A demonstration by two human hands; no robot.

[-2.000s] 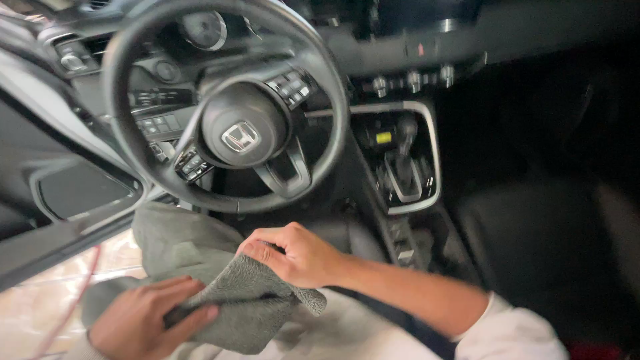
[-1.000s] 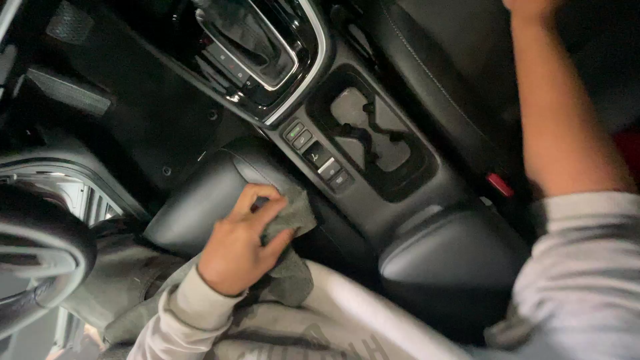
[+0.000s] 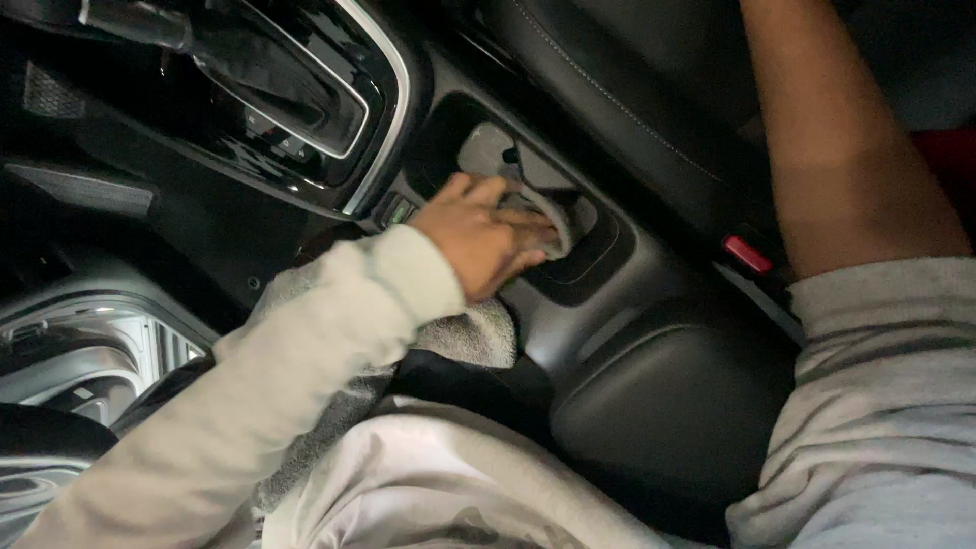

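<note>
My left hand holds a grey microfibre cloth and presses part of it at the cup holder of the centre console. The fingers point into the holder, and a fold of cloth curls round their tips. The rest of the cloth hangs below the hand, over the console's side. My right forearm reaches up past the top edge of the view, so the right hand is hidden.
The gear lever's boot with its silver-trimmed surround lies at the upper left. A black stitched seat, a red seat-belt buckle button and a padded armrest flank the console.
My left hand has moved with the cloth from beside the console to the cup holder. Two seconds ago both hands were on the cloth below the steering wheel. The view has turned to the console.
</note>
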